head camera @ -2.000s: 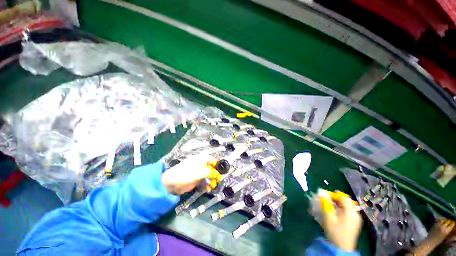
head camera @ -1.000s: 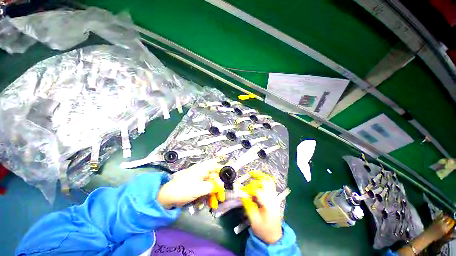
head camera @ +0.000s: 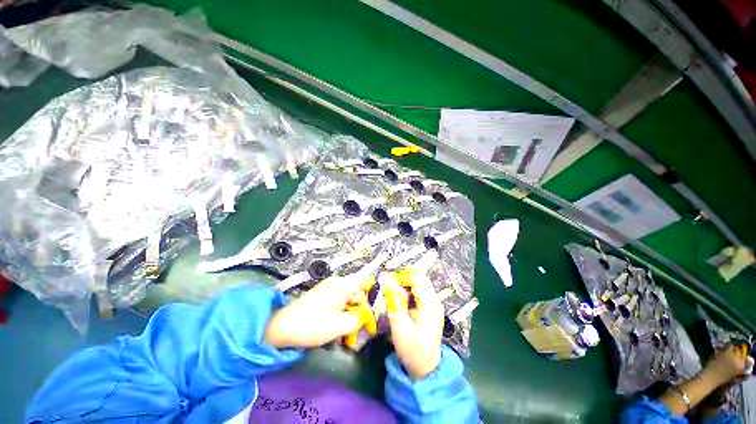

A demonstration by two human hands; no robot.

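Black round modules with pale flat tails lie in slanting rows on a grey crinkled sheet [head camera: 298, 217]; one module [head camera: 319, 269] lies just beyond my hands. My left hand [head camera: 327, 313], with yellow-orange finger cots, has its fingertips closed on a module [head camera: 374, 294], mostly hidden between the fingers. My right hand [head camera: 412, 315], also in finger cots, meets the left at the fingertips and presses a white piece, likely a wipe [head camera: 385, 300], against the module. The module's tail is hard to make out.
A cloudy plastic bag [head camera: 124, 157] with more tails lies left. A white wipe [head camera: 502, 250] and bottles in a tan box [head camera: 555, 325] are right. Yellow cots [head camera: 404, 151] lie by the back rail. Another sheet of modules [head camera: 634, 327] and a neighbour's hand [head camera: 729, 362] are far right.
My right hand went from the bottles to my left hand. Both fingertips have since closed together over the module, whose black face showed a second ago.
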